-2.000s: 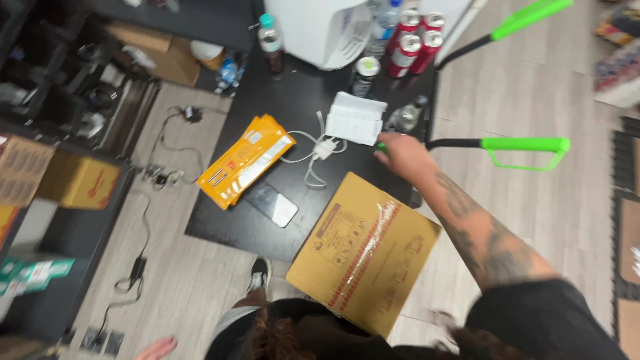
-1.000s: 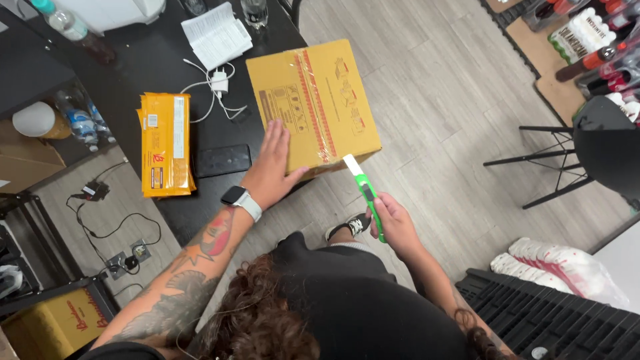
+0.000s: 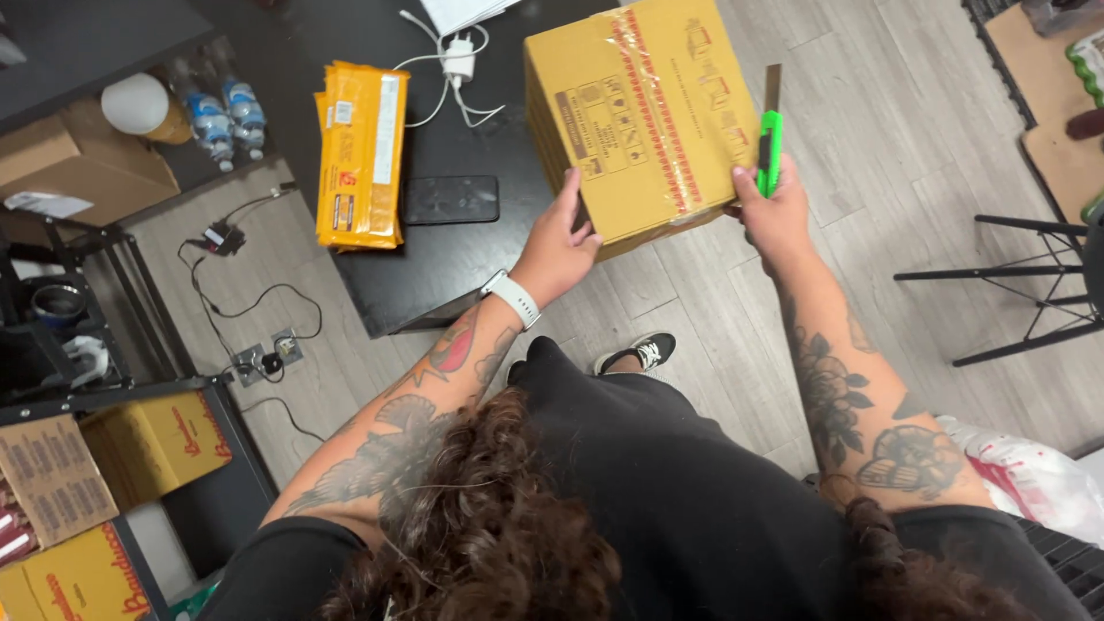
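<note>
A taped cardboard box (image 3: 642,121) rests at the right end of the black table (image 3: 362,293), its near edge tilted toward me. My left hand (image 3: 561,237) touches the box's near left corner, fingers spread along its side. With my right hand (image 3: 772,203) I hold a green box cutter (image 3: 770,147), its blade out and pointing away from me, while the thumb and fingers also press on the box's right corner. Left of the box lie a black smartphone (image 3: 452,199), a stack of orange packets (image 3: 362,155) and a white charger with its cable (image 3: 458,60).
A black chair (image 3: 1018,272) stands on the floor at the right. Lower left, a shelf holds cardboard boxes (image 3: 155,444). Power cords (image 3: 259,293) run over the floor beside the table. Water bottles (image 3: 226,116) and an open carton (image 3: 78,155) are at the upper left.
My right hand, earlier apart from the box with the cutter, now touches its right corner. The left hand has moved from the box's top to its near left corner.
</note>
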